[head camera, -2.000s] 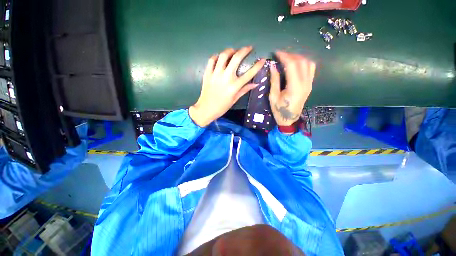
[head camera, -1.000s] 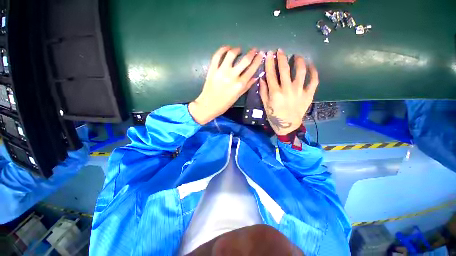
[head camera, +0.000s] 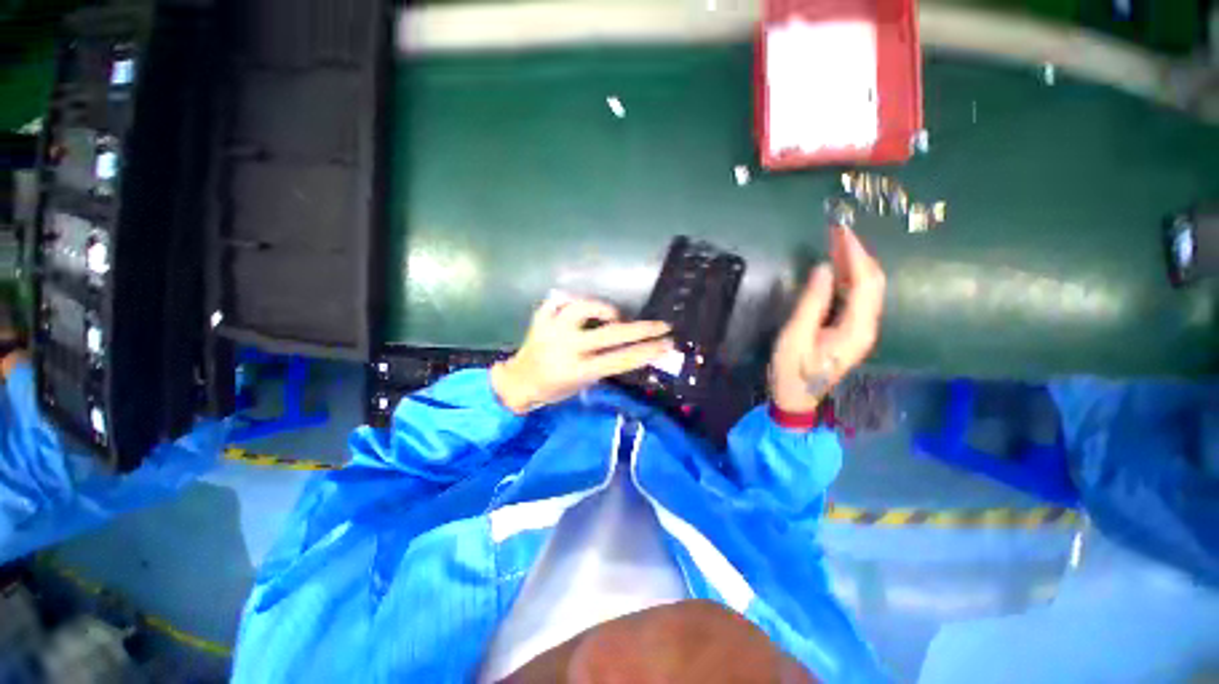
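Note:
A black phone housing (head camera: 698, 287) lies tilted across the front edge of the green bench, with a white square near its lower end. My left hand (head camera: 578, 353) holds its lower left side, fingers over the face beside the white square. My right hand (head camera: 832, 327) is off the housing, to its right, blurred. Its fingertips reach the near edge of a pile of small glinting components (head camera: 876, 195), thumb and index apart; I see nothing held in it.
A red bin (head camera: 905, 94) with white contents stands behind the pile. Black trays (head camera: 297, 187) stand at the left, some pockets filled. Small white pieces (head camera: 616, 107) lie on the green bench (head camera: 508, 174). A dark object (head camera: 1184, 249) is at the far right. A pale rail (head camera: 575, 27) runs behind.
The view has shifted, so the red bin and rail show more fully. My right hand has left the housing and moved right to the component pile. My left hand has moved down the housing.

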